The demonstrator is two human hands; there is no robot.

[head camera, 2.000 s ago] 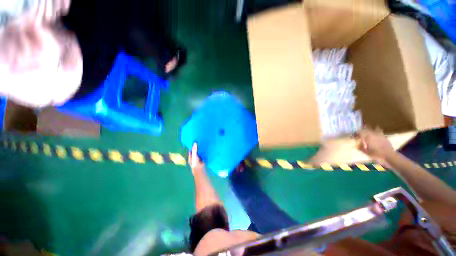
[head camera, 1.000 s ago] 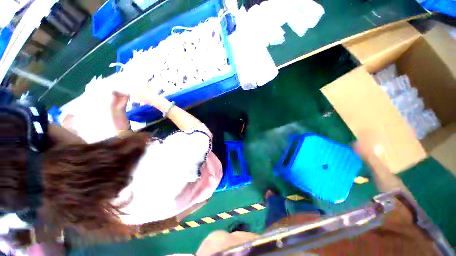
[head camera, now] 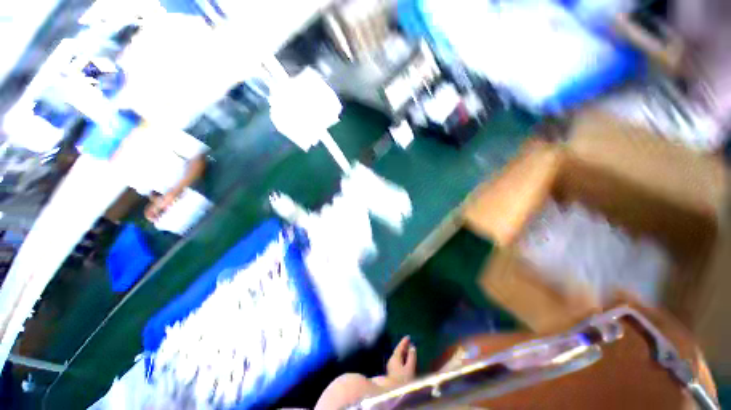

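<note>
The view is blurred. My left hand (head camera: pixel 403 358) shows small at the bottom centre, below the bench edge; its fingers are too blurred to tell open from shut. My right hand is not in view. The open brown carton (head camera: pixel 645 160) stands at the right with its flaps spread. Clear bagged units (head camera: pixel 589 252) lie inside it. A blue tote (head camera: pixel 317 308) full of white corded units (head camera: pixel 232 332) sits at the lower left. A heap of white bags (head camera: pixel 349 276) lies on the bench against the tote's right side.
The green bench (head camera: pixel 433 180) carries dark test equipment (head camera: pixel 449 104) at the back. A second blue tote (head camera: pixel 593 84), with white contents, stands at upper right. Another person's hand (head camera: pixel 164 204) touches something white across the line. A blue bin (head camera: pixel 128 258) is at the left.
The view has swung up toward the bench and its equipment. The floor stools and the nearby person have left the picture. My right hand, earlier near the carton, no longer shows.
</note>
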